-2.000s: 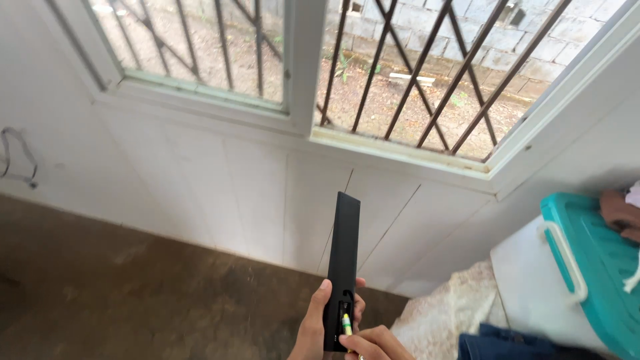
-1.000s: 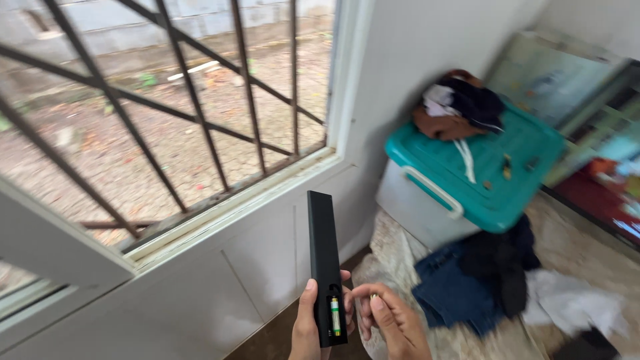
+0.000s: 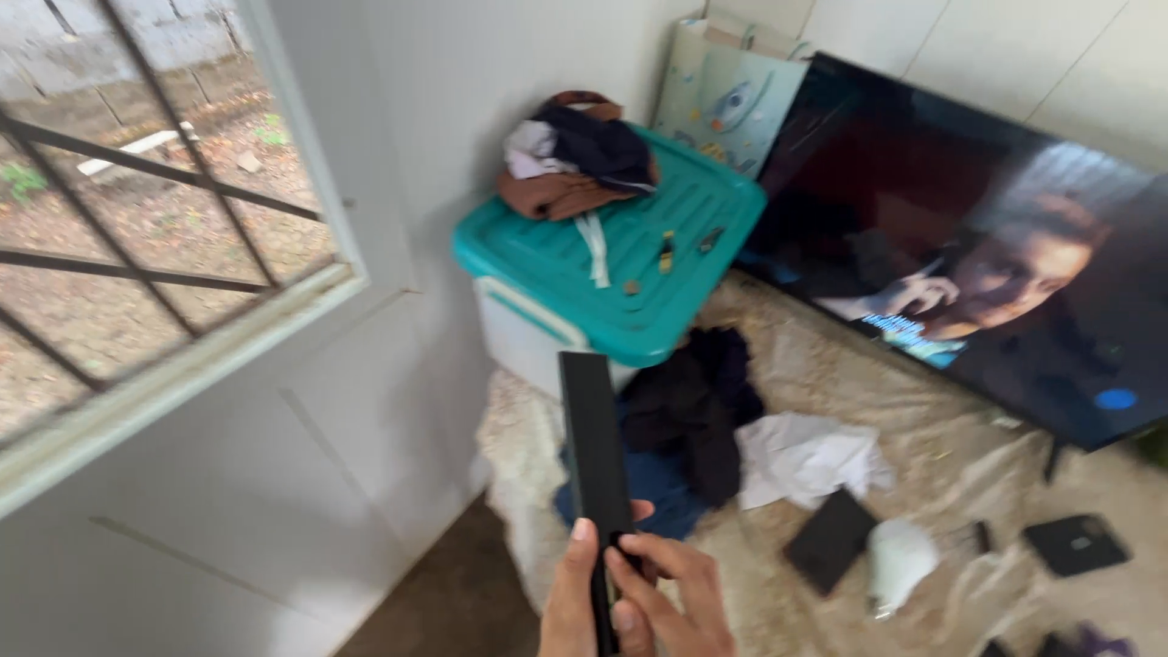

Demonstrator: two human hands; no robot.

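A black remote control (image 3: 591,429), its back face toward me, stands out from my hands at the lower middle. My left hand (image 3: 573,584) grips its lower end from the left, with fingertips showing past the far edge. At the open battery compartment (image 3: 613,589), the fingers of my right hand (image 3: 671,584) press on the remote from the right. The right fingers mostly cover the compartment, so the batteries inside are hardly visible. Whether my right hand also holds a small part, I cannot tell.
A storage box with a teal lid (image 3: 630,319) carries bundled clothes (image 3: 579,151) and small items. A television (image 3: 912,237) stands at the right on a cloth-covered surface with clothes, a light bulb (image 3: 902,557) and a black wallet-like item (image 3: 830,538). A barred window is left.
The view has swung right, bringing the television in. My right hand, beside the remote with the battery in plain sight a second ago, now lies over the compartment.
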